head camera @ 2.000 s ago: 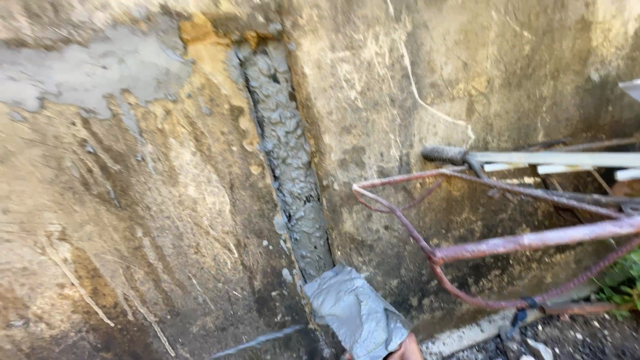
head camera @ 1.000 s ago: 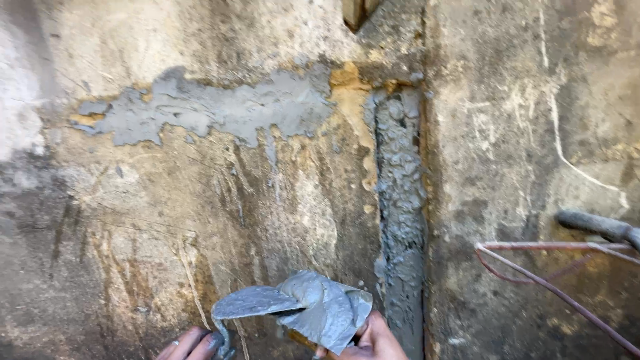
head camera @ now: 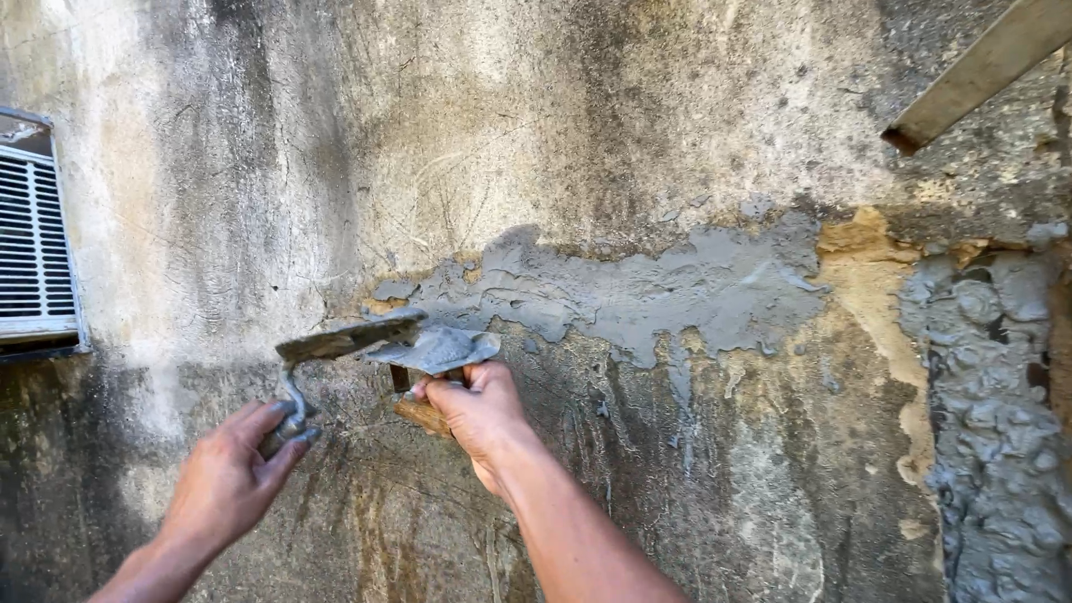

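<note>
My left hand point(head camera: 239, 473) grips the handle end of a mortar-coated trowel point(head camera: 347, 337), whose blade points right toward the wall. My right hand point(head camera: 477, 414) is closed around the wooden handle point(head camera: 423, 414) of a small hawk or float point(head camera: 440, 350), with wet grey mortar on its top. The trowel blade's tip is over the left edge of that plate; whether they touch I cannot tell. Just behind and above both tools runs a rough horizontal band of grey mortar point(head camera: 603, 289) on the stained wall point(head camera: 502, 151).
A vertical channel filled with lumpy grey mortar point(head camera: 997, 419) runs down the right side. A metal bar point(head camera: 976, 75) juts in at the upper right. At the left edge a louvred vent or air-conditioner casing point(head camera: 38, 243) sits in the wall.
The view has swung left and up along the wall. Both hands with their tools are now raised near the left end of the mortar band; a second ago they were below it.
</note>
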